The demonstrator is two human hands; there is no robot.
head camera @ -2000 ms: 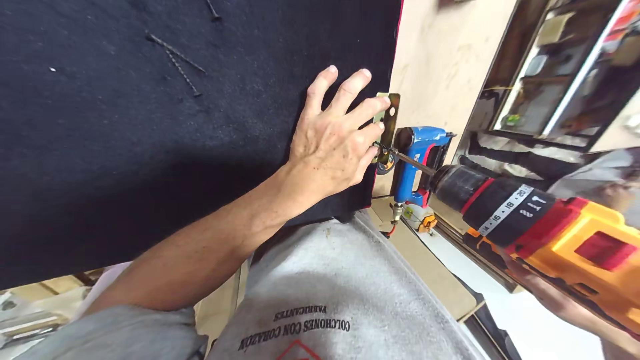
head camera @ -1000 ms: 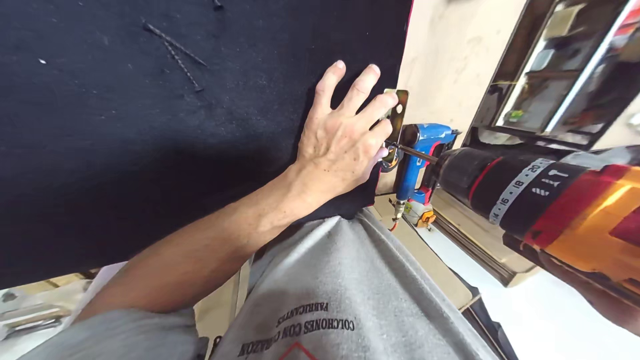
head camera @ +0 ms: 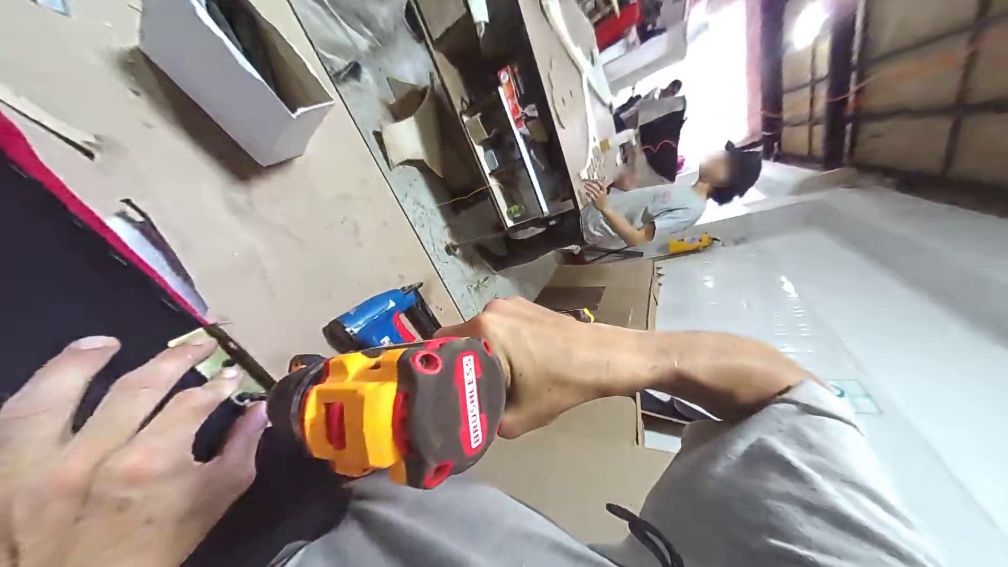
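Observation:
My right hand (head camera: 543, 362) grips the handle of a yellow, black and red cordless drill (head camera: 394, 413), seen from its rear end, which points toward the panel's edge at the left. The chuck and bit are mostly hidden behind its body. My left hand (head camera: 134, 449) lies spread on the black fabric-covered panel (head camera: 63, 276), its fingertips at a brass-coloured metal bracket (head camera: 206, 354) on the panel's edge. The thumb is beside a small metal fitting near the drill; whether the fingers pinch it, I cannot tell. Beyond the drill lies a blue pneumatic stapler (head camera: 382, 319).
A white open box (head camera: 244, 87) stands on the brown work surface (head camera: 339, 205). Farther off are a shelf unit (head camera: 512, 118) with small items, cardboard (head camera: 413, 130) on the floor, and another person (head camera: 654, 213) at a bench. A white wall or sheet (head camera: 772, 291) stands right.
The view has swung strongly toward the right side of the room. The drill's rear now faces the camera, still in my right hand. My left hand remains at the bracket.

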